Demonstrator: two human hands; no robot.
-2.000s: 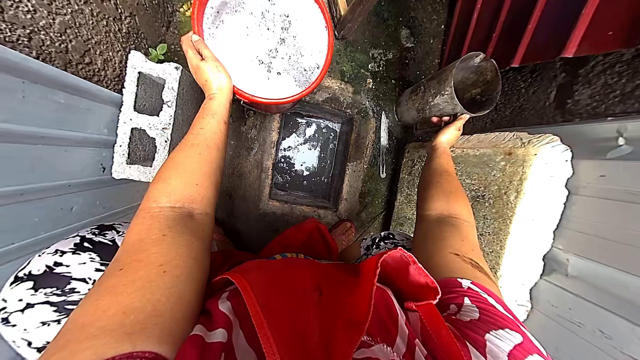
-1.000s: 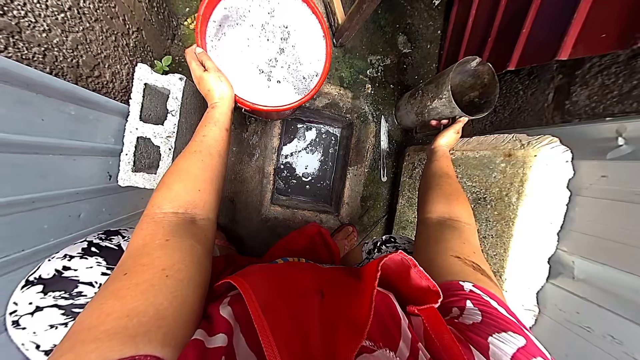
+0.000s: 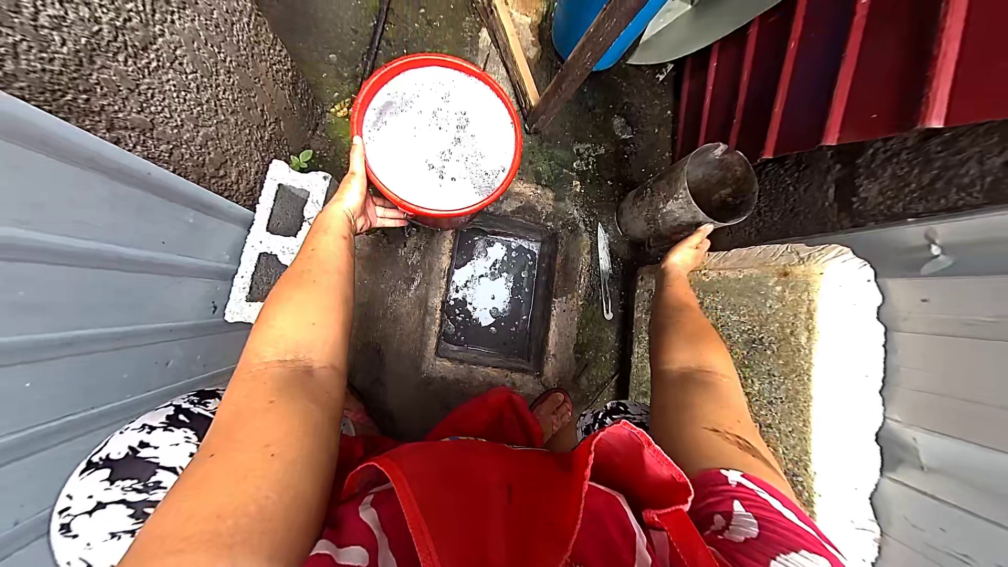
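My left hand (image 3: 366, 198) grips the near left side of a round red tub (image 3: 516, 150), thumb at its rim and fingers under it. White suds with dark specks fill the tub. My right hand (image 3: 687, 250) is at the lower side of a stained grey cylinder (image 3: 661, 201), which lies tilted with its open mouth toward the right; part of that hand is hidden behind it. Between my arms, below the tub, a square drain pit (image 3: 516, 335) in the concrete holds dark water with white foam. A knife (image 3: 605, 268) lies on the ground right of the pit.
A hollow concrete block (image 3: 253, 244) stands at left beside grey corrugated metal (image 3: 118, 276). A concrete slab (image 3: 740, 315) lies under my right forearm. Wooden boards (image 3: 579, 67), a blue container (image 3: 571, 27) and red corrugated sheet (image 3: 819, 71) are at the top. My sandalled foot (image 3: 554, 409) is below the pit.
The tub and my left hand have moved a little away from me and the drain pit. My right hand stays at the cylinder. The view has shifted slightly.
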